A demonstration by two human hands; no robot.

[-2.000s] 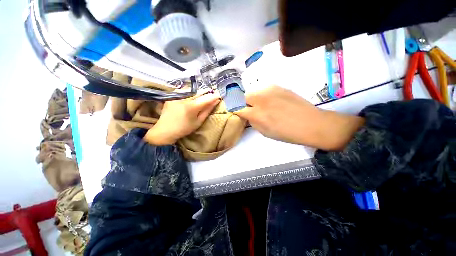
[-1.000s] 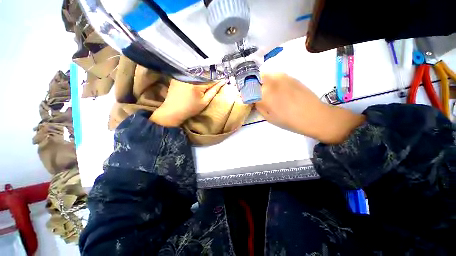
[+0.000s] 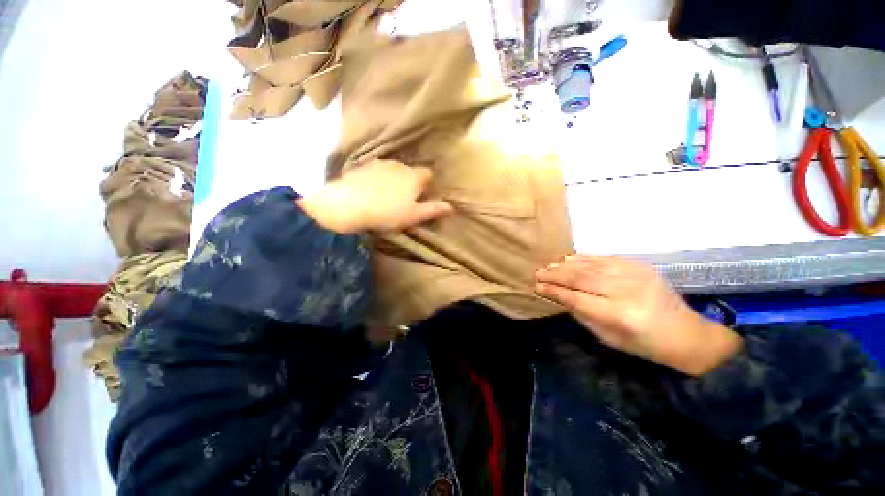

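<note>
A tan-brown garment piece lies spread over the front of the table and hangs over its front edge towards my lap. My left hand rests on top of the cloth, fingers a little apart. My right hand pinches the cloth's right lower edge between fingertips and thumb. The presser foot area is at the top, behind the cloth, and the cloth is not under it. The grey-blue ribbed cylinder is just right of it.
Brown folded pieces lie at the upper left, and brown bundles are left of the table. Pink and blue snips, red-handled scissors and yellow-handled scissors lie at the right. A dark object overhangs the upper right.
The cloth has come away from the needle area towards me and is spread out. My right hand has moved from beside the cylinder down to the cloth's edge. The camera view has shifted.
</note>
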